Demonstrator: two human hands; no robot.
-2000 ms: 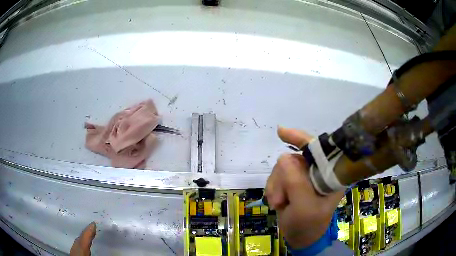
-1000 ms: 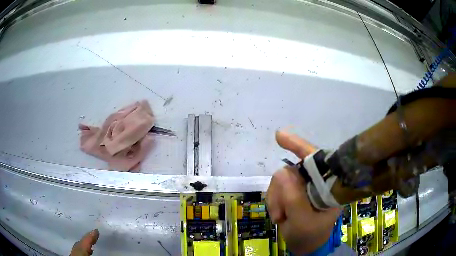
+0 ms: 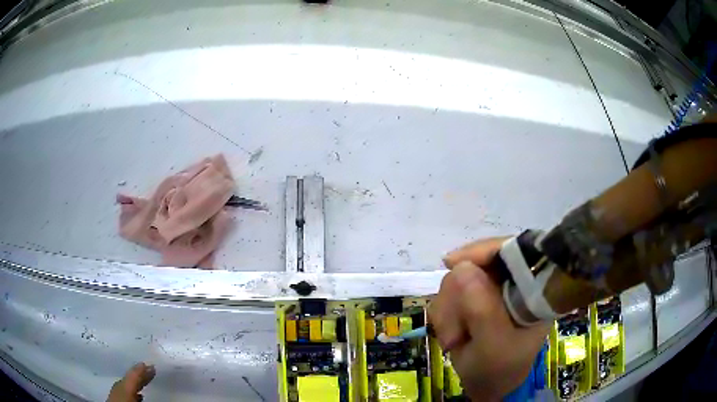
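Observation:
My right hand (image 3: pixel 489 326) grips the glue dispensing gun (image 3: pixel 629 228), an amber-brown barrel with stained dark fittings and a white wrap near the front. Its pale-blue nozzle (image 3: pixel 413 334) points left over a power supply board (image 3: pixel 387 357), at the small orange-yellow blocks near the board's far end. A small whitish spot shows at the nozzle tip. Another board (image 3: pixel 314 357) lies to its left. Both have yellow edges and a bright yellow block; their near ends are cut off by the frame. My left hand (image 3: pixel 131 385) is mostly cut off at the bottom edge; a thumb shows, with nothing visible in it.
A silver guide rail (image 3: pixel 196 281) runs along the boards' far edge. A slotted bracket (image 3: pixel 304 228) stands across it, with a black knob. A crumpled pink cloth (image 3: pixel 185 208) lies at the left with dark metal points beside it. More boards (image 3: pixel 574 349) sit right of my right hand.
The nozzle, hidden behind my right hand one second ago, now shows over the second board. My right thumb has lowered toward the gun. The whole view has shifted slightly.

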